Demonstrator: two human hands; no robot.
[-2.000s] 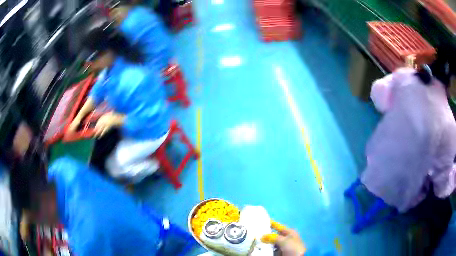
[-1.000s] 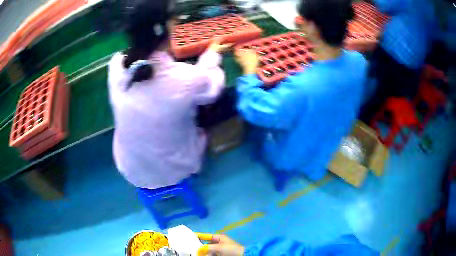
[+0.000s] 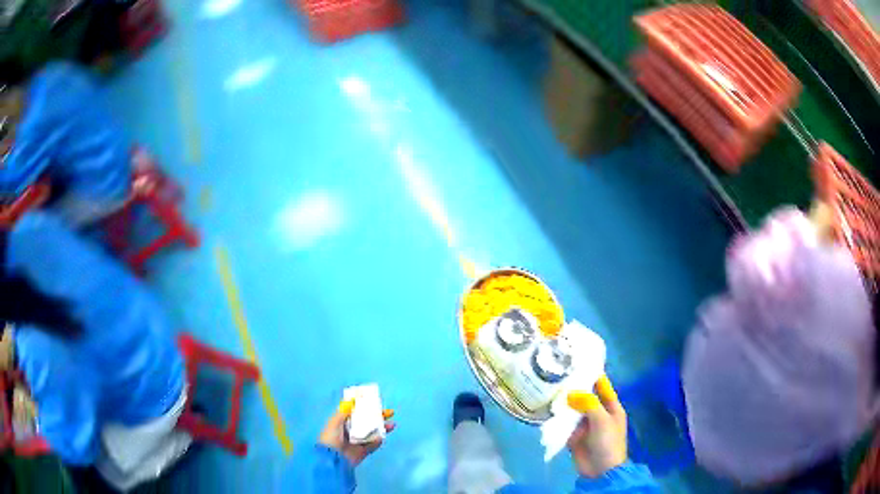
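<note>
My right hand, with orange finger cots on its fingertips, holds the right rim of the round metal tray together with a white wipe. In the tray lie a heap of orange-yellow finger cots and two pale bottles with round silver tops. My left hand, lower centre, also with orange fingertips, holds a folded white wipe pad. The two hands are apart.
A person in pink sits at right by the green bench, which bears red-orange trays. People in blue sit at left near red stools. Blue floor lies between; more red trays stand at top. My foot shows below.
The view has swung from the right-hand bench back to the aisle. The metal tray and my right hand now show fully, higher in the picture. My left hand with a white pad has come into view.
</note>
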